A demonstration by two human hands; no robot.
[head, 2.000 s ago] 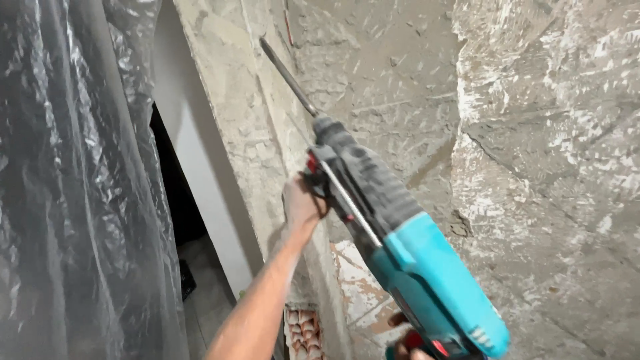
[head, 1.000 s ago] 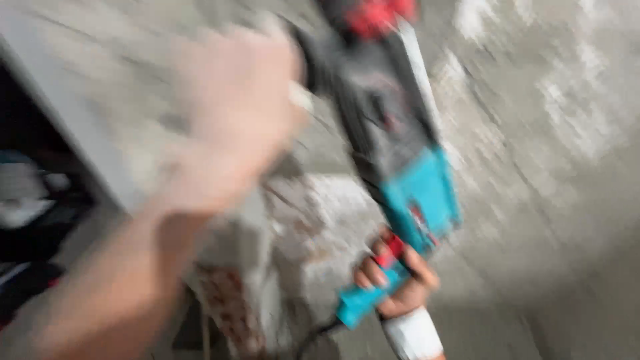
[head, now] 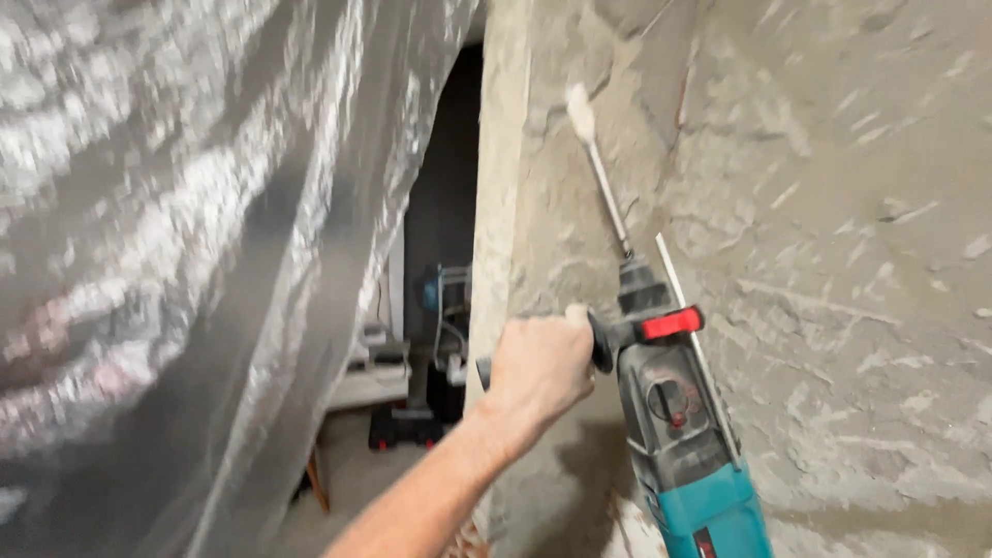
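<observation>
A teal and black rotary hammer (head: 674, 418) points up and slightly left, its lower end cut off by the bottom edge. My left hand (head: 542, 358) is closed around its black side handle, left of the red collar part (head: 672, 323). From the chuck extends a flat spade chisel bit (head: 593, 155), its wide tip over the rough plaster wall (head: 837, 232); whether it touches cannot be told. A thin metal depth rod (head: 697, 349) runs along the tool's right side. My right hand and the rear handle are out of view.
Clear plastic sheeting (head: 232, 232) hangs at the left, beside the wall's edge (head: 500, 194). Through the doorway gap show a black case (head: 404, 430) on the floor, a light bench or shelf (head: 376, 384) and a metal frame. Exposed brick (head: 466, 542) shows at the bottom.
The view has swung, with the plastic sheet and doorway now larger in it. The chisel bit is in view again after being outside it one second ago. My right hand has left the view.
</observation>
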